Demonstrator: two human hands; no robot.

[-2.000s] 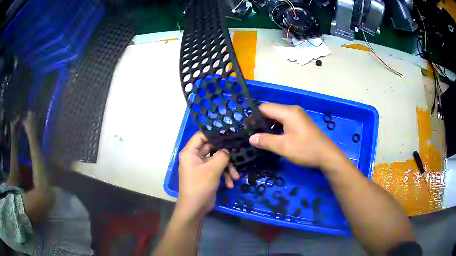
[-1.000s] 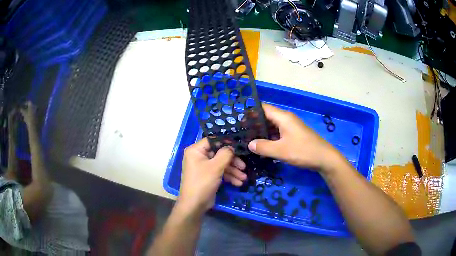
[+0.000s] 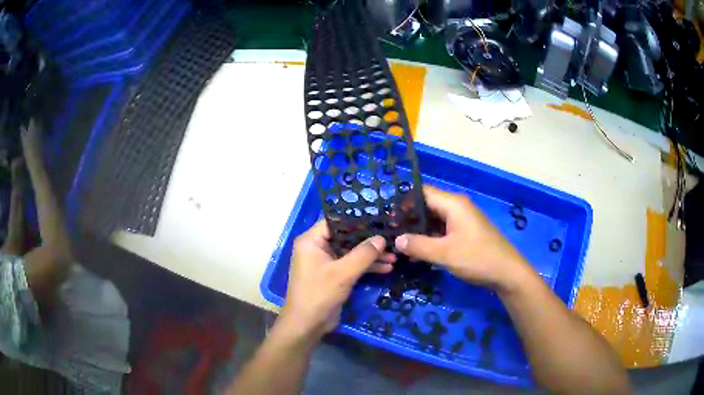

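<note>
A long black perforated sheet [image 3: 359,150] runs from the back of the bench down over the blue bin [image 3: 494,173]. My left hand [image 3: 332,274] grips its lower left edge, with the thumb on top. My right hand [image 3: 455,239] grips its lower right edge, thumb on top near the left thumb. The fingers under the sheet are partly hidden. Loose black rings [image 3: 407,306] and dark pieces lie in the bin below my hands. A few rings [image 3: 555,245] lie at its right side.
Another perforated sheet [image 3: 158,131] lies at the bench's left, near blue bins [image 3: 100,35]. A person's arm [image 3: 46,200] is at far left. Motor-like units [image 3: 579,54] with wires stand on the green mat behind. White paper [image 3: 490,108] and a black pen-like object [image 3: 641,290] lie on the bench.
The whole view has shifted, so bin and bench sit slightly lower and further right. My left thumb has moved closer to my right thumb on the sheet. Both hands still hold it.
</note>
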